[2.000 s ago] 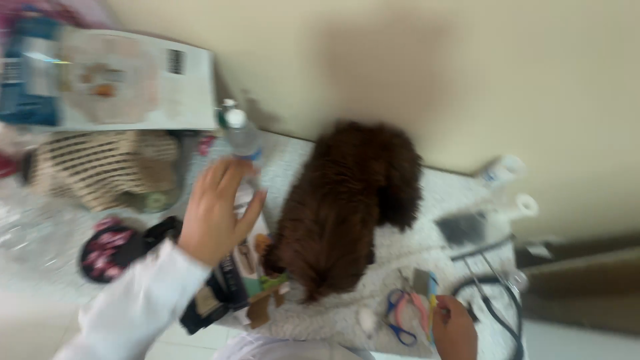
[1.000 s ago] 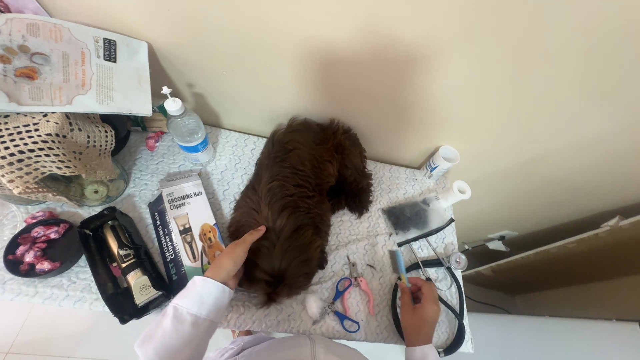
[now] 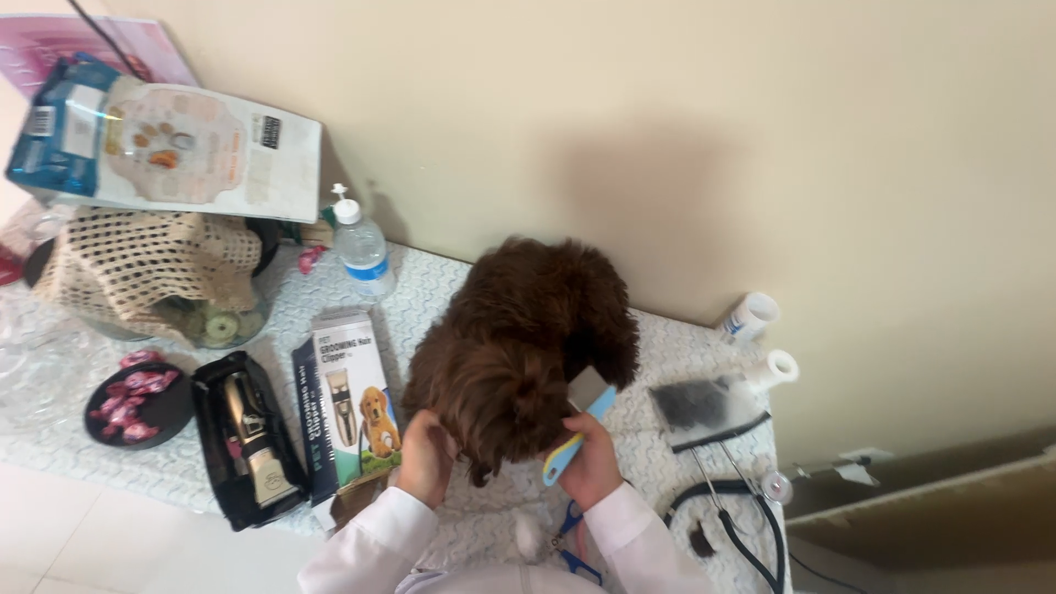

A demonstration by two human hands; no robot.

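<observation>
A curly brown dog (image 3: 520,330) is on the table against the wall, its head toward me. My left hand (image 3: 426,459) touches the fur at the left side of the head; its fingertips are partly hidden, and no tool shows in it. On the other side, my right hand (image 3: 592,464) grips a flea comb (image 3: 577,437) with a blue and yellow handle. The comb's metal teeth rest near the fur at the right of the head. Blue-handled scissors (image 3: 569,549) lie partly under my right forearm, beside a white cotton ball (image 3: 529,535).
Left of the dog are a clipper box (image 3: 355,396), a hair clipper in a black case (image 3: 252,445), a bowl of wrapped candies (image 3: 169,421) and a plastic bottle (image 3: 363,260). At right lie a stethoscope (image 3: 771,528), a dark-filled clear bag (image 3: 701,404) and a white roll (image 3: 752,316).
My right hand has brought the comb from beside the stethoscope to the dog's head. My left hand has shifted from the top of the fur to the head's left side.
</observation>
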